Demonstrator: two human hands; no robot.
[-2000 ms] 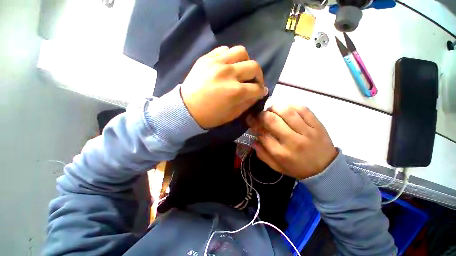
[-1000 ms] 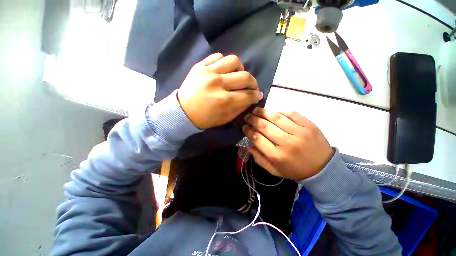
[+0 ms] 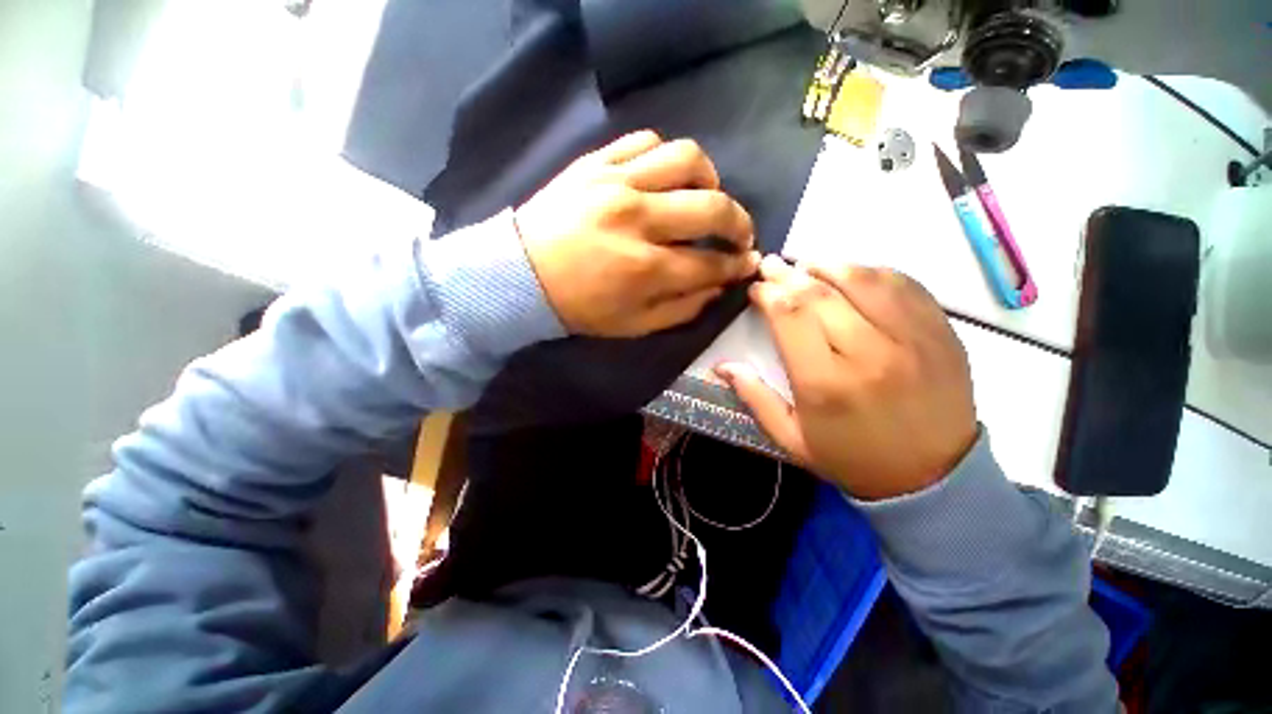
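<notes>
A dark navy fabric panel (image 3: 712,105) drapes from the machine table over its front edge towards the lap. My left hand (image 3: 642,237) lies on the fabric and pinches its right edge between thumb and fingers. My right hand (image 3: 872,370) meets it from the right, fingertips at the same edge, with thumb spread apart over the white table. The bit of cloth between the fingertips is mostly hidden by the fingers.
Thread snips (image 3: 988,230) with blue and pink handles lie right of the hands. A black phone (image 3: 1127,349) on a white cable lies further right. The sewing machine head (image 3: 993,119) is at upper right. A blue crate (image 3: 826,593) is below the measuring-tape table edge (image 3: 718,414).
The view has shifted, showing more of the machine head. Both hands have moved slightly up and right along the fabric edge. My right thumb has spread away from its fingers.
</notes>
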